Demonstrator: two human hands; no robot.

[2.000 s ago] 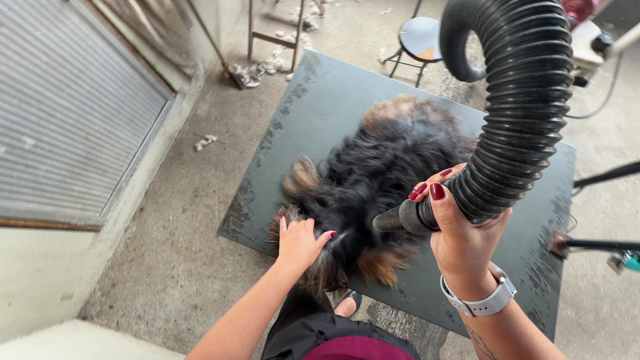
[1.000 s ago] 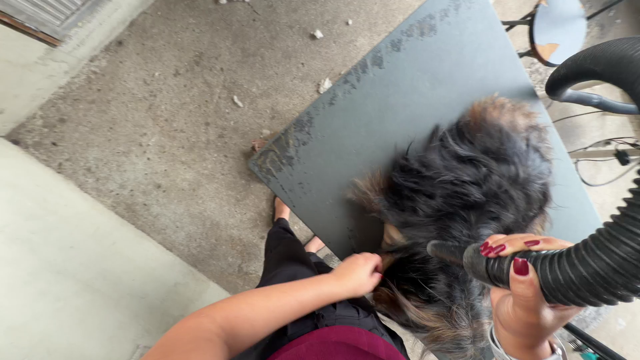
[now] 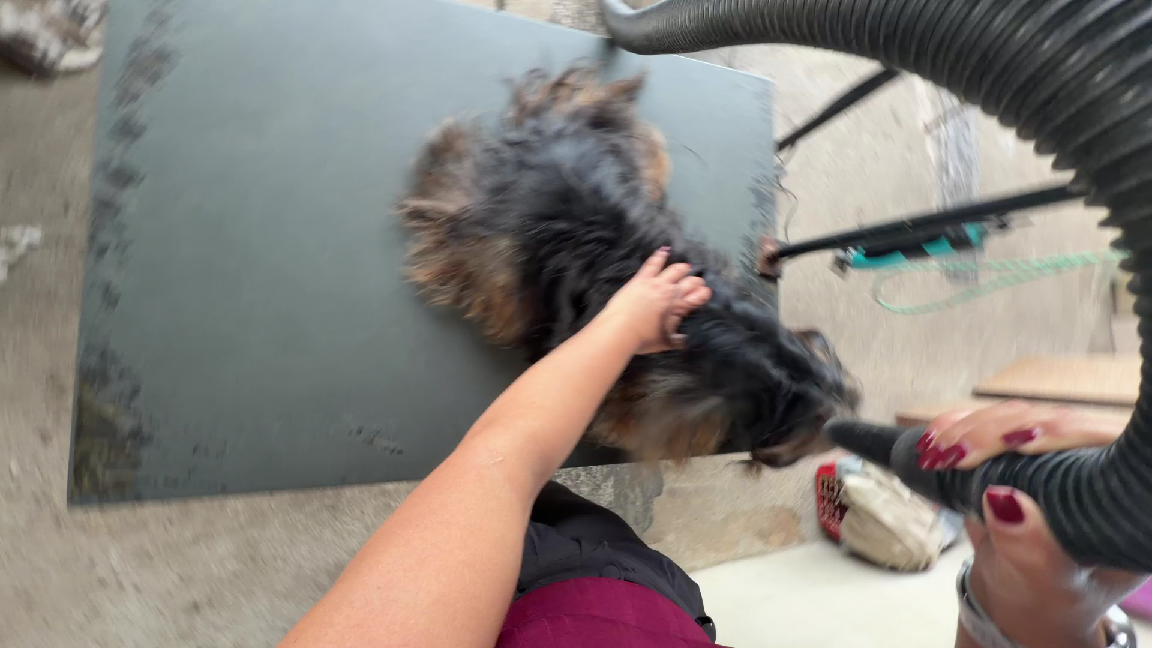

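Note:
A long-haired black and tan dog (image 3: 585, 216) stands on a grey grooming table (image 3: 270, 225), its head at the table's lower right edge. My left hand (image 3: 661, 301) rests on the fur of its back behind the neck, fingers partly curled; whether it grips any fur is hard to tell. At the lower right, my right hand (image 3: 999, 477) is closed around the nozzle end of a black corrugated dryer hose (image 3: 1017, 63). The nozzle tip (image 3: 859, 439) points left, close by the dog's face. The hose arches up and across the top right.
Black metal arms (image 3: 936, 216) with a teal part stick out past the table's right edge, a pale green cord (image 3: 990, 279) beside them. Wooden boards (image 3: 1062, 378) and a crumpled beige bag (image 3: 891, 522) lie at the lower right. Loose hair (image 3: 13, 247) is on the floor at left.
My left hand has gone from the dog's head end to its back. The nozzle, earlier over the dog's fur, is now beside its face. The view has swung strongly.

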